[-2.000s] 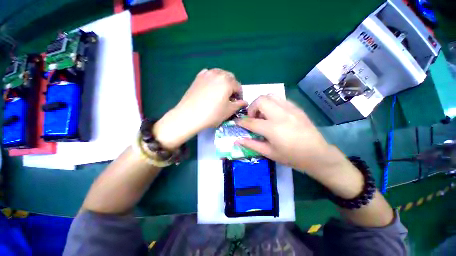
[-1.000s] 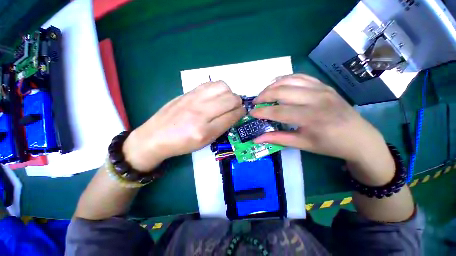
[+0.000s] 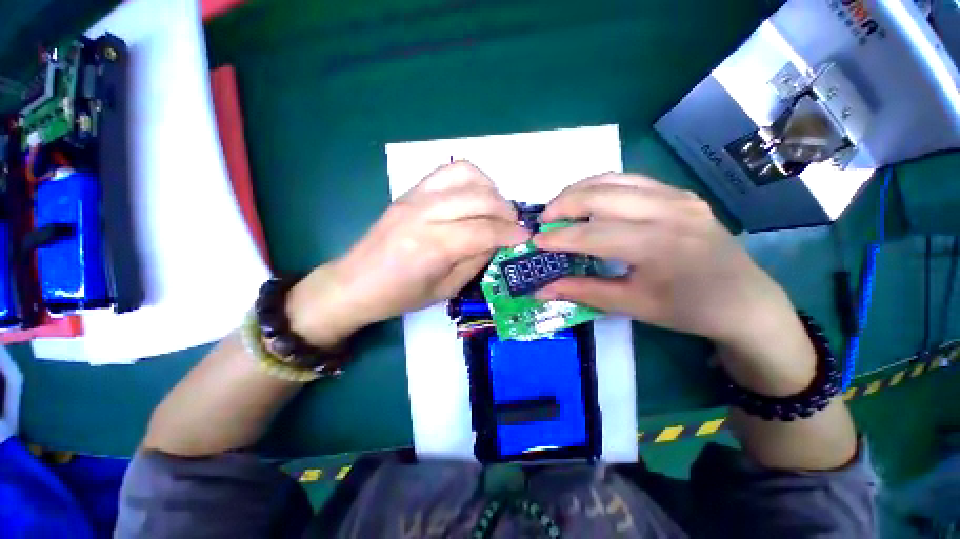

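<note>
A green circuit board (image 3: 542, 313) with a dark digit display (image 3: 535, 274) lies tilted over the upper part of a black housing (image 3: 482, 405). A blue battery pack (image 3: 539, 384) with a black strip sits in the housing's lower part. My right hand (image 3: 653, 247) grips the board's right side, thumb below the display. My left hand (image 3: 426, 247) has its fingertips pinched at the board's top edge, by small dark parts; what they pinch is hidden. Thin coloured wires (image 3: 476, 324) show at the board's left. The unit lies on a white sheet (image 3: 426, 368).
Waiting units with blue batteries (image 3: 72, 237) lie at left beside white sheets (image 3: 174, 200) and a red sheet (image 3: 238, 158). A pale grey screw feeder (image 3: 726, 105) stands at upper right. A blue cord (image 3: 865, 295) hangs at right. Striped tape (image 3: 690, 430) runs along the front edge. Blue cloth shows at lower left.
Since two seconds ago the board has tilted so its display shows, and wires appear at its left. Over the last second both hands stay at the board's top with only slight shifts.
</note>
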